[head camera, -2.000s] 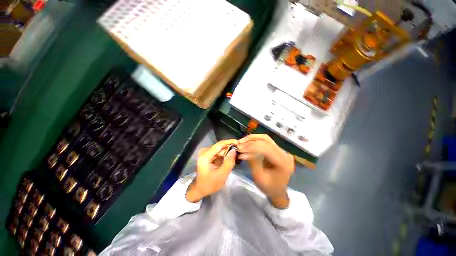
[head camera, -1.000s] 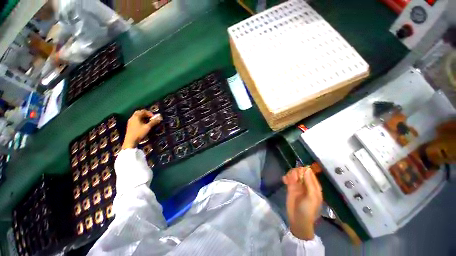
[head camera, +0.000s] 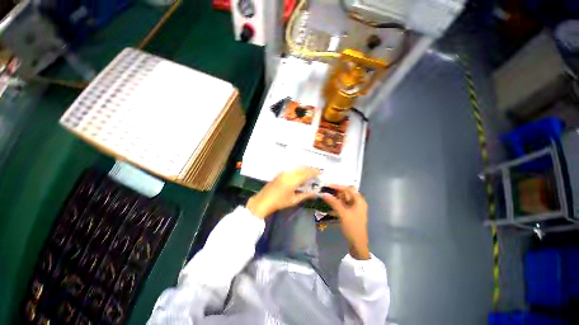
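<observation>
My left hand (head camera: 282, 193) reaches in front of the press base and pinches a small square housing with a pale face (head camera: 311, 186) in its fingertips. My right hand (head camera: 349, 209) is just right of it, fingers bent and pinched around a small dark piece (head camera: 329, 190). The fingertips of both hands are close together. Blur hides the details of both pieces and whether they touch.
The white press base (head camera: 260, 152) bears orange-copper fixtures (head camera: 330, 138) under the gold-coloured press head (head camera: 343, 95). A stack of carrier sheets (head camera: 152, 114), a pale label card (head camera: 136, 178) and a black blister tray (head camera: 95, 247) lie on the green bench at left. Grey floor shows at right.
My left hand has left the blister tray and come over beside my right hand at the press base. The view has turned towards the press and the floor at right.
</observation>
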